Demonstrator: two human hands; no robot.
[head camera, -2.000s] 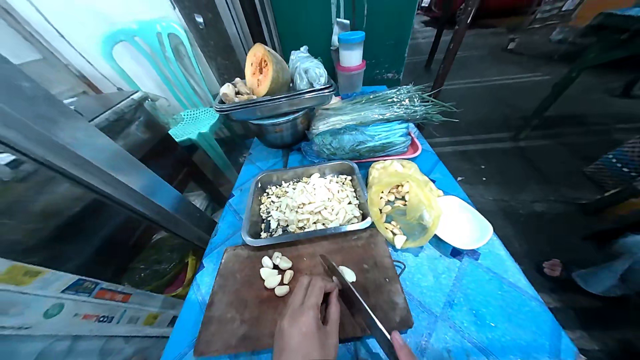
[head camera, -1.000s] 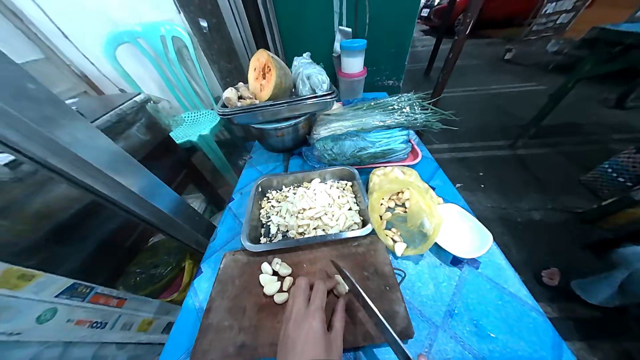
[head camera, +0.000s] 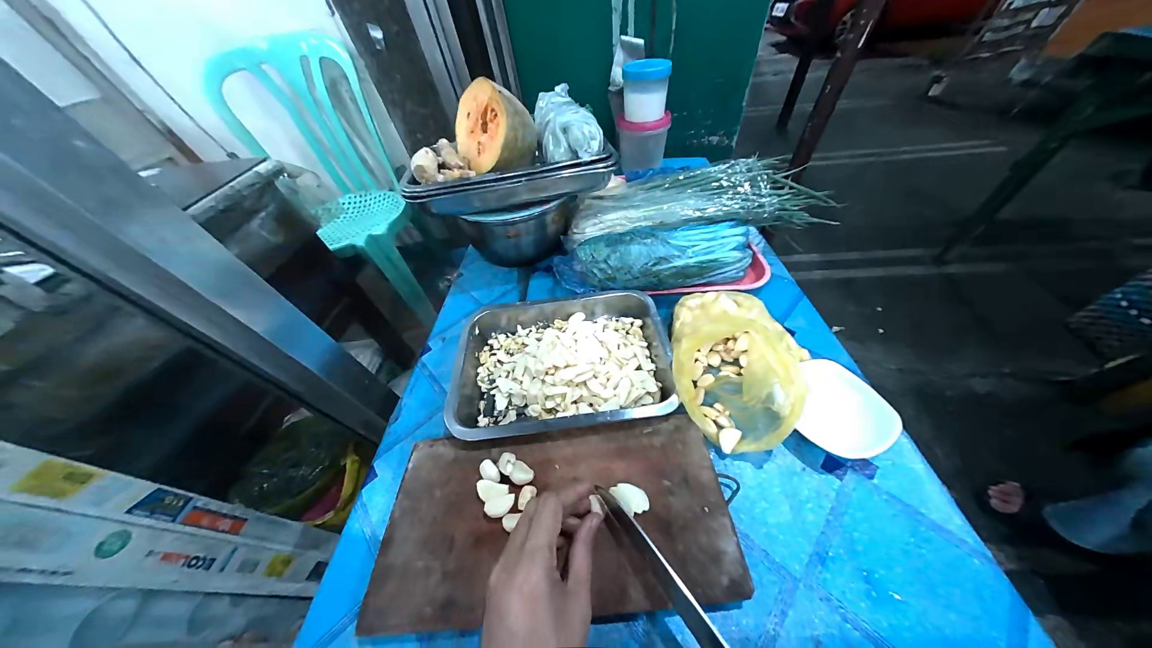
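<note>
My left hand (head camera: 544, 562) pinches a peeled garlic clove (head camera: 597, 506) on the brown cutting board (head camera: 432, 576). The tip of a long kitchen knife (head camera: 661, 571) lies at that clove; its handle and my right hand are out of the frame. Cut garlic slices (head camera: 630, 498) rest just right of the blade. Several whole peeled cloves (head camera: 493, 490) sit left of my fingers. Behind the board stands a steel tray (head camera: 562, 419) filled with sliced garlic (head camera: 585, 364). A yellow plastic bag (head camera: 778, 396) with more cloves is open to its right.
A white dish (head camera: 850, 409) sits beside the bag on the blue table covering (head camera: 900, 540). Farther back are bagged green vegetables (head camera: 666, 256), a steel bowl (head camera: 517, 236), stacked trays with a cut squash (head camera: 495, 126), and lidded containers (head camera: 644, 117). A person's foot (head camera: 1006, 497) shows at the right.
Sliced garlic now lies right of the blade, where a second ago there was a piece at my left fingertips. My right hand, partly visible two seconds ago, is out of view.
</note>
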